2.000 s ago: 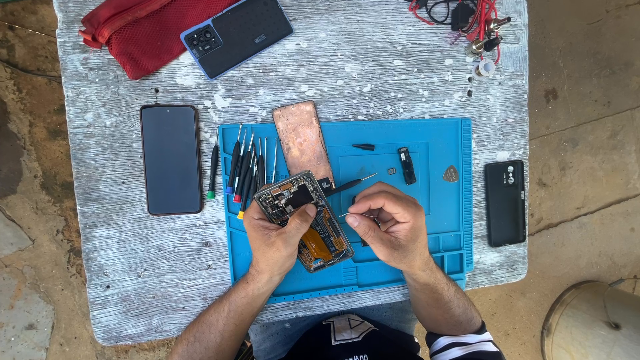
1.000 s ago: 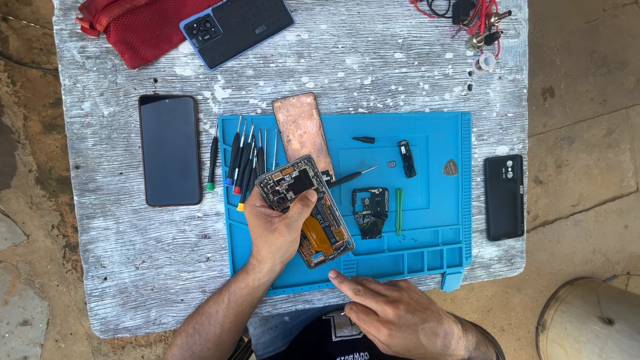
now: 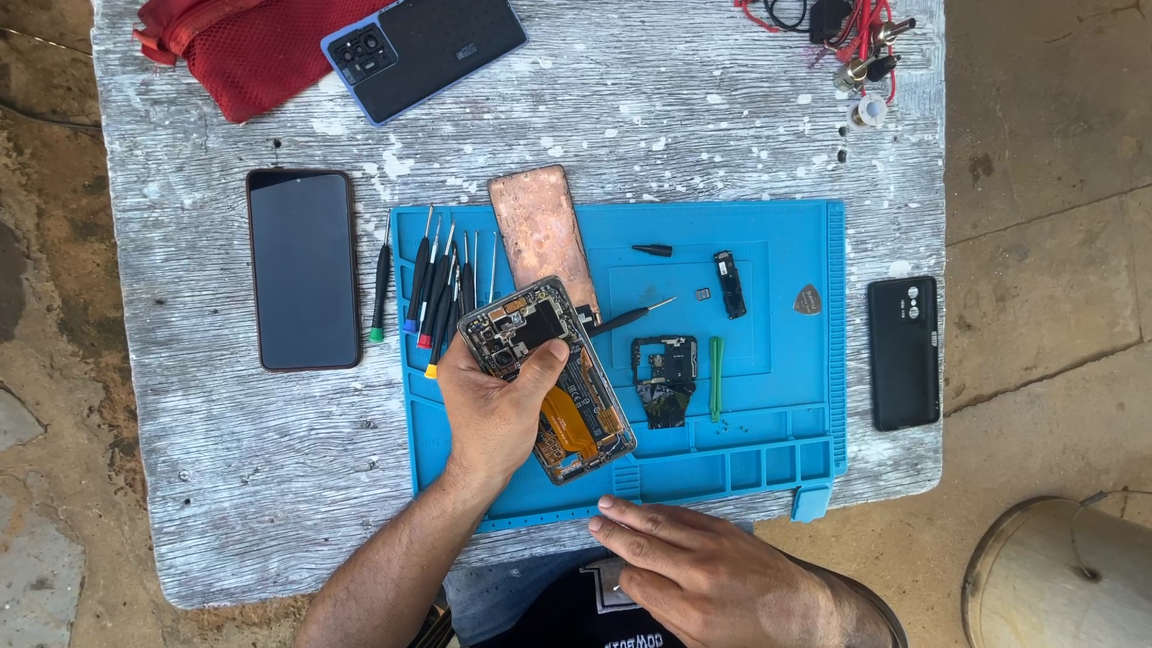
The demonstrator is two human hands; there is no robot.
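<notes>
My left hand holds an opened smartphone at a tilt, thumb across its inner face. Its circuit board, black battery and orange flex cable show. My right hand is below the mat's front edge, apart from the phone, fingers pointing left; a small pale tip, seemingly of a thin metal tool, shows under its fingers, the rest hidden. Behind the phone lie a copper-coloured phone panel and a screwdriver. To its right are a black phone inner cover and a green pry tool.
The blue repair mat bears several screwdrivers, a black speaker module and a pick. Around it lie a dark-screened phone, a blue-edged phone, a black case, a red pouch and red wires.
My right hand has moved from beside the opened phone down to the mat's front edge, uncovering the black inner cover and green pry tool. My left hand keeps hold of the phone.
</notes>
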